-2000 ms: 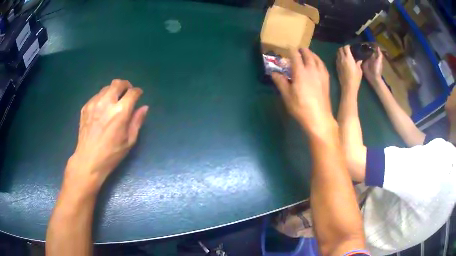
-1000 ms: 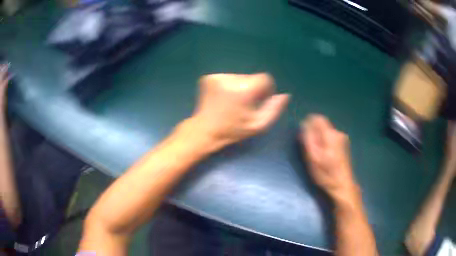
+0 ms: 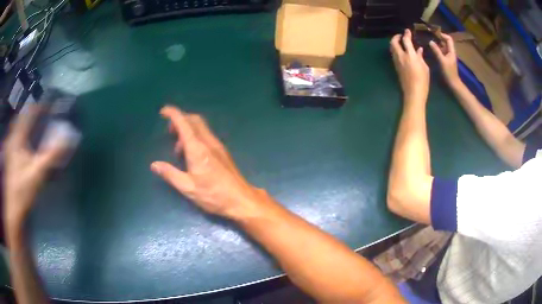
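Observation:
My left hand is at the far left and blurred. Its fingers and thumb are around a dark box with a pale patch; the box is blurred too. My right hand is over the left-middle of the table, empty, with thumb and fingers apart. An open black product box stands farther back, right of centre. Its brown lid stands up, and clear bagged parts with red and white bits show inside. Neither hand touches it.
The glossy green table has a curved front edge. Dark boxes and loose cables are at the left. A black unit and black stack stand behind. Another person's hands hold a small box at the right.
After a blurred head turn, the view is back towards the right. My left hand has moved to the far left and now has a dark box. My right hand is away from the open box.

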